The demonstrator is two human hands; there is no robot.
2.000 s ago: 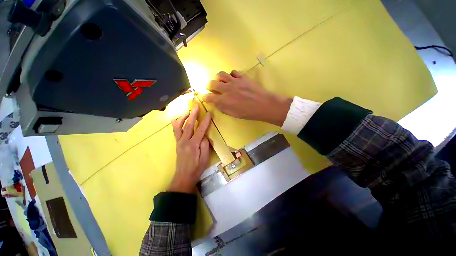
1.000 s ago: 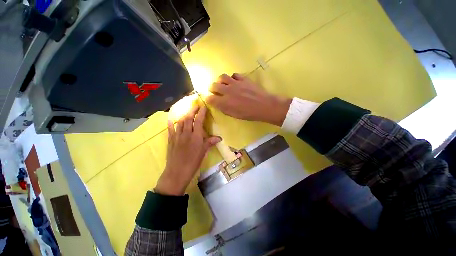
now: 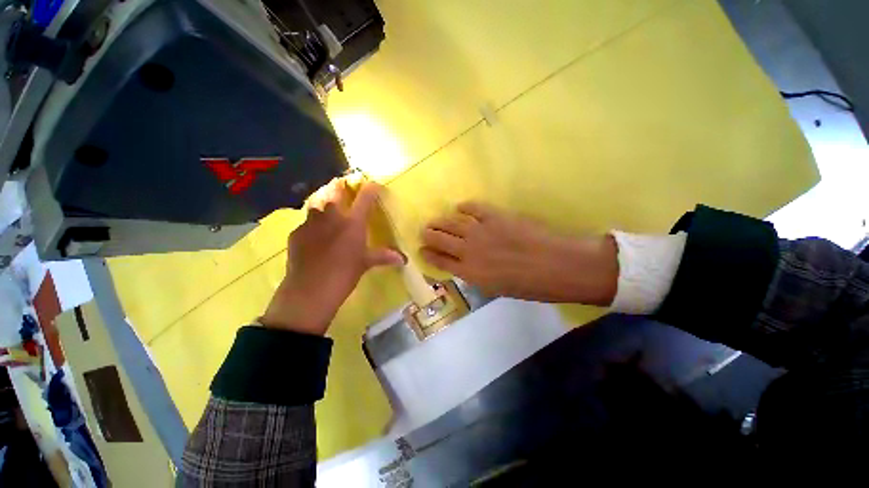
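A large yellow garment panel (image 3: pixel 610 143) with a straight seam line lies over the machine bed. A narrow fabric strip (image 3: pixel 416 283) runs along the slotted guide, whose brass-coloured bracket (image 3: pixel 434 313) is at its near end. My left hand (image 3: pixel 329 243) is beside the needle area with fingertips at the strip's far end, thumb apart; whether it grips the strip is unclear. My right hand (image 3: pixel 505 253) is over the panel right of the strip, slightly blurred, fingers bent; nothing is seen in it. A tiny pale label (image 3: pixel 489 114) sits on the seam line.
The dark grey sewing machine head (image 3: pixel 191 124) with a red logo is at upper left, a bright light beside it. A tan panel with a dark brown pocket piece (image 3: pixel 112 404), a rust-brown swatch (image 3: pixel 48 307) and navy pieces (image 3: pixel 65 405) are at left. A black cord (image 3: pixel 818 95) is at upper right.
My right hand has moved from beside the needle area towards me and to the right. My left hand has shifted slightly left and its thumb stands apart. The view has shifted a little.
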